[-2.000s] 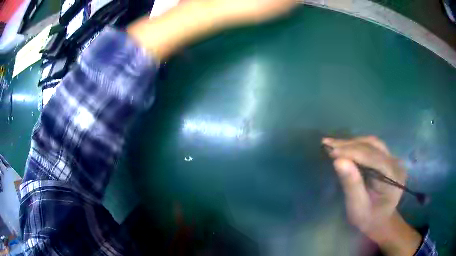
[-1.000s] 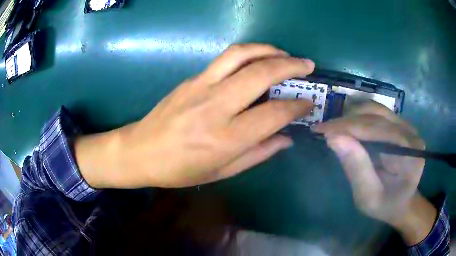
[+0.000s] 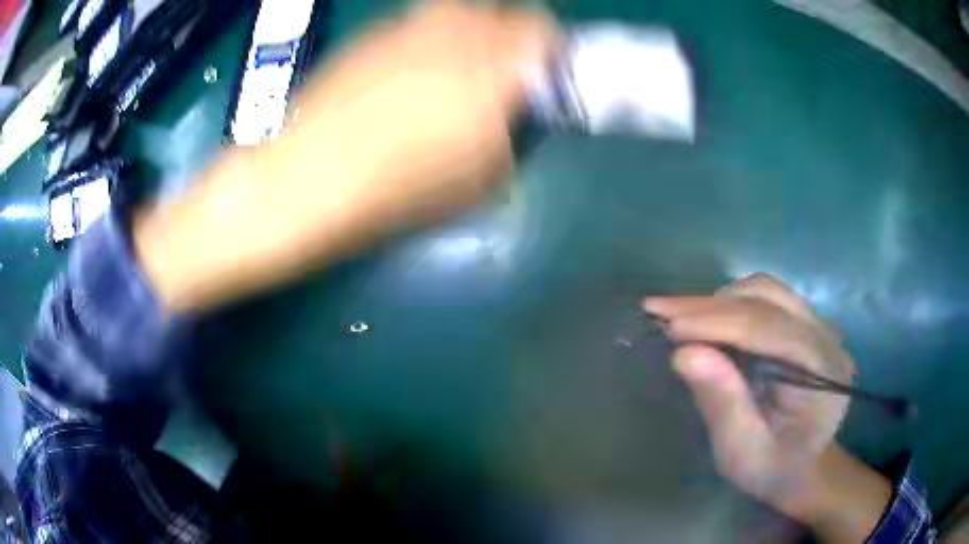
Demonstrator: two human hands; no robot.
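Observation:
My left hand (image 3: pixel 393 138) is blurred at the upper middle, above the green bench. It holds a phone unit (image 3: pixel 632 85) by its left end; the unit's white screen face sticks out to the right, also blurred. My right hand (image 3: pixel 765 372) is at the right, closed around dark tweezers (image 3: pixel 786 374), whose rear end points to the right. The tweezer tips near the thumb and index finger are hard to see. The tweezers touch no phone.
Another phone unit (image 3: pixel 266 90) lies at the upper left, partly behind my left forearm. Black phone units (image 3: pixel 106 80) are heaped at the far upper left, with one (image 3: pixel 83 207) below them. A tiny pale bit (image 3: pixel 358 327) lies on the green bench top (image 3: pixel 446 372).
My left hand has moved up and away from my right hand, taking a phone unit with it. My right hand has shifted slightly left and still holds the tweezers.

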